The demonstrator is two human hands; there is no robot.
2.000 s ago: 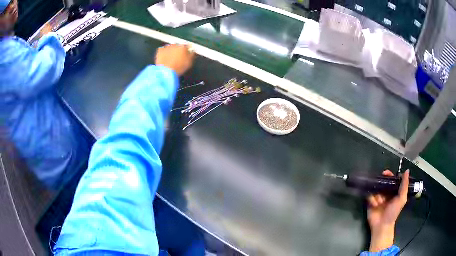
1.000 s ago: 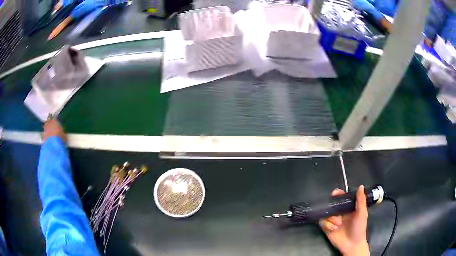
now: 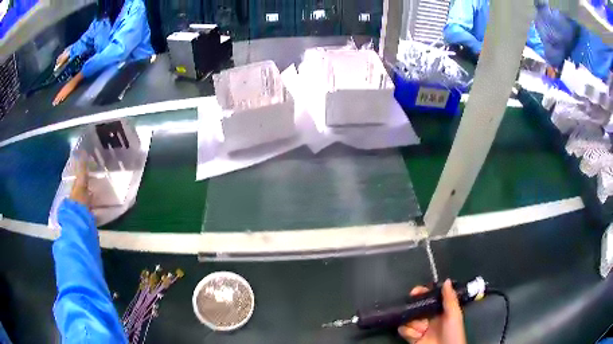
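Note:
My left hand (image 3: 82,184) reaches over the green conveyor belt at the left. Its fingers are at a white plastic housing (image 3: 111,180) with a black patch inside, lying on a white sheet (image 3: 141,161). Whether the fingers grip the housing is blurred. My right hand (image 3: 438,322), cut off by the bottom edge, holds a black electric screwdriver (image 3: 403,310) lying sideways, its silver bit (image 3: 341,323) pointing left and its cord trailing right.
A white dish of screws (image 3: 223,301) and a bundle of cables (image 3: 149,299) lie on the dark bench. White housings (image 3: 259,121) stand on sheets across the belt. A blue bin (image 3: 430,97) is behind the slanted pale post (image 3: 474,127). Coworkers in blue (image 3: 121,37) are beyond.
The view has turned right and lifted. My left hand has gone from above the bench to the white housing on the belt. My right hand still holds the screwdriver.

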